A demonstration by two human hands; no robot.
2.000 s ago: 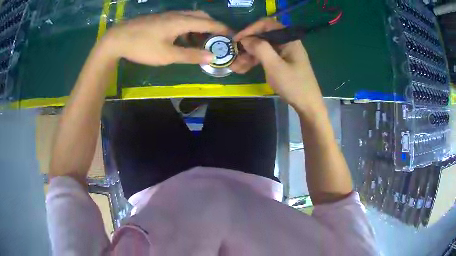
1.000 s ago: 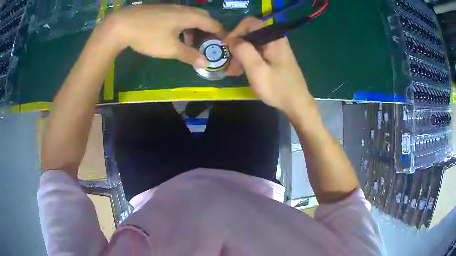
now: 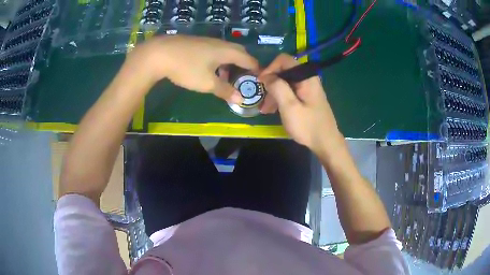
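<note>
A small round speaker driver (image 3: 249, 89) with a pale centre and black ring sits on the silver round test base (image 3: 243, 112), which shows below it on the green mat. My left hand (image 3: 207, 67) holds the driver's left side between thumb and fingers. My right hand (image 3: 301, 102) grips a black test probe (image 3: 307, 70) like a pen, its tip end at the driver's right edge. The exact tip contact is hidden by my fingers. A red wire and a dark cable run from the probe's rear to the upper right.
A clear tray with rows of dark shiny parts (image 3: 217, 12) lies beyond my hands. Stacked trays stand at the right (image 3: 456, 91) and left (image 3: 27, 53). Yellow tape (image 3: 215, 129) runs along the mat's near edge. Blue tape (image 3: 411, 136) lies at the right edge.
The whole view has shifted, so the bench sits lower and the filled tray beyond shows. My hands stay around the driver. The probe remains in my right hand.
</note>
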